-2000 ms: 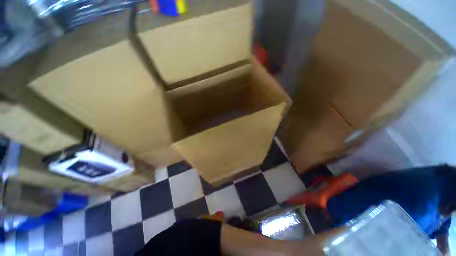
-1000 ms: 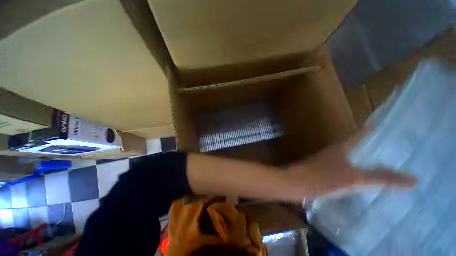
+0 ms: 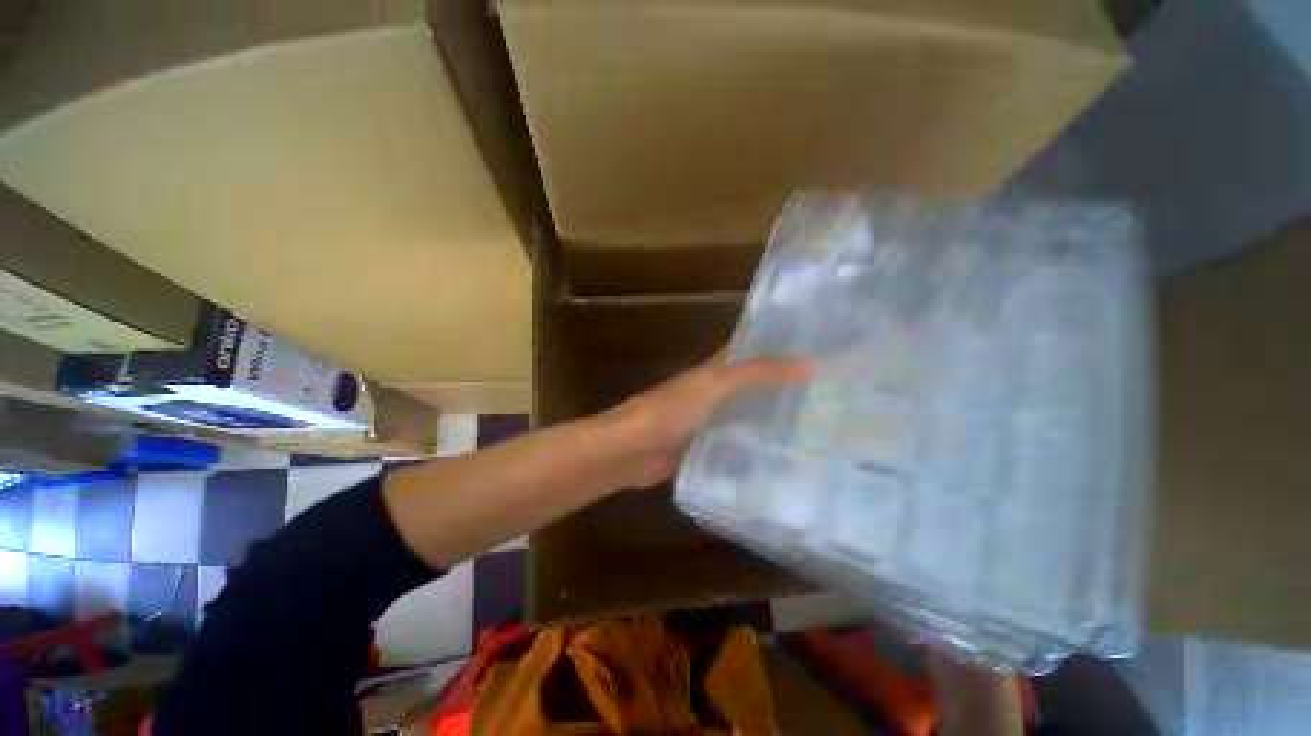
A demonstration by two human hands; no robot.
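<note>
A stack of clear plastic trays is tilted over the right part of the open brown carton. My left hand grips its left side, with one digit across the top and the other fingers hidden. A strip of skin below the stack's lower edge may be my right forearm. My right hand cannot be made out. The visible inside of the carton is dark and partly covered by my arm and the stack.
Carton flaps stand open behind. A printed appliance box lies at the left above a checkered floor. Brown cardboard is at the right. Orange cloth shows at the bottom edge.
The tray stack has moved left from the right edge to over the carton. My left hand has moved back from across the stack's top to its left side. The view has shifted.
</note>
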